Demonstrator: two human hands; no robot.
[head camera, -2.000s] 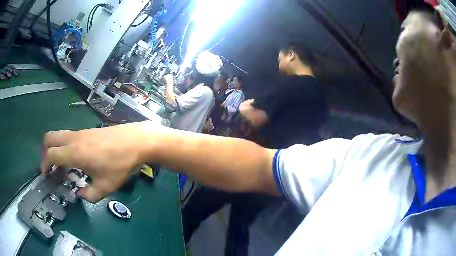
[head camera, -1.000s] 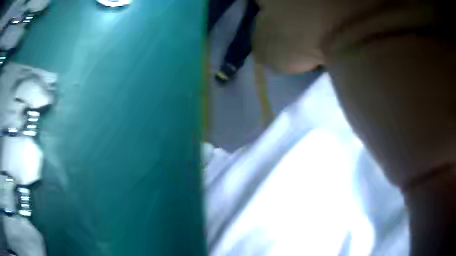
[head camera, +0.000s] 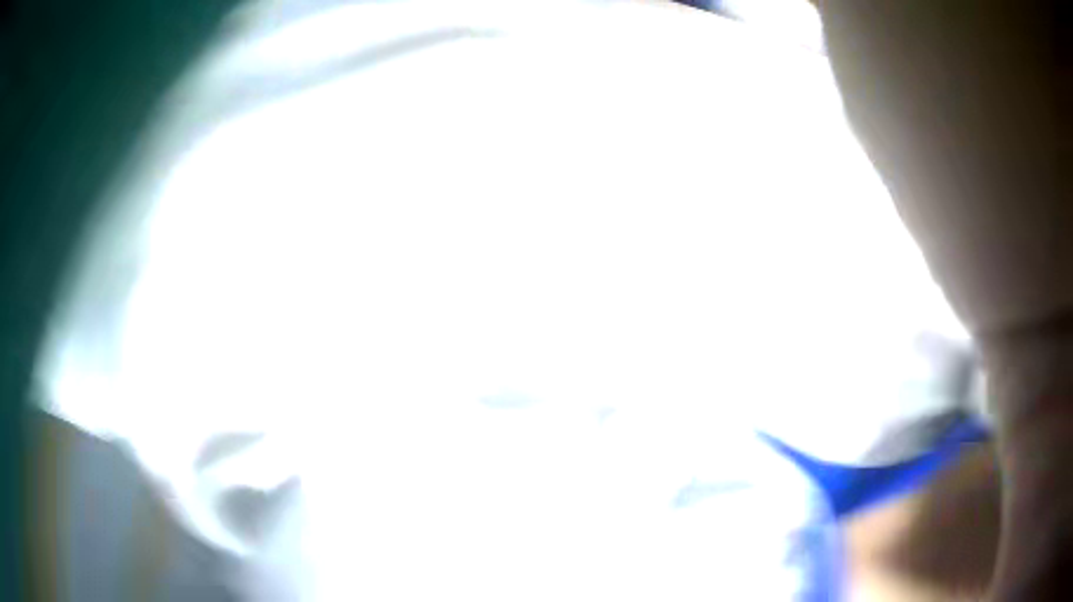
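Note:
Neither my left hand nor my right hand is in view. An overexposed, blurred white shirt (head camera: 506, 259) fills most of the picture. Its blue collar edge (head camera: 871, 480) shows at the lower right. A strip of the green bench top (head camera: 59, 176) runs down the left side, blurred and dark. No tool or workpiece can be made out.
A dark, blurred skin-toned shape (head camera: 977, 153) covers the right side. Grey floor (head camera: 100, 517) with a faint yellow line (head camera: 41, 506) shows at the lower left.
The view has swung from the bench, the workpieces and other people onto the white shirt. The outstretched arm and hand seen 2 seconds ago have left the picture.

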